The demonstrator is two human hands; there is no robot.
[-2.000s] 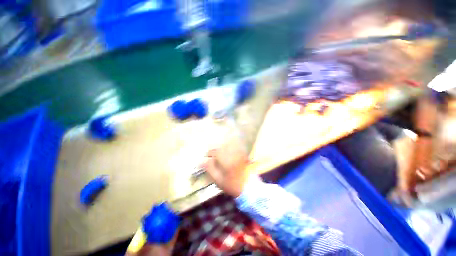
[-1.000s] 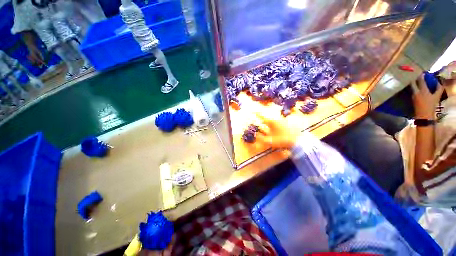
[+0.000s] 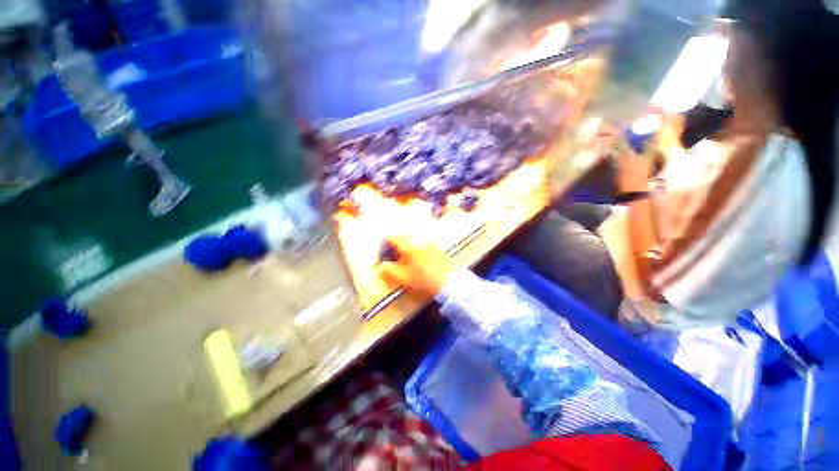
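Note:
My right hand (image 3: 419,267) is in the glowing box at its near left corner. Its fingertips touch a small dark hair piece (image 3: 388,250); blur hides whether they grip it. Heaped purple-grey hair pieces (image 3: 442,156) lie behind it in the box. A deep blue spiky hair part (image 3: 230,455) is cut off by the bottom edge; my left hand cannot be made out there. A yellow strip (image 3: 226,373) lies on the bench beside a blurred whitish dish (image 3: 261,354).
Paired blue tufts (image 3: 225,248) sit by the green belt (image 3: 74,262). Two more blue pieces lie at left. A lined blue bin (image 3: 713,405) is under my right forearm. A neighbouring worker (image 3: 736,212) sits close at right. A white-grey figure (image 3: 110,115) stands beyond the belt.
The view has swung right, showing more of the neighbour. My right hand has gone from the bench into the box and reached the small dark piece. The blue part has sunk to the bottom edge.

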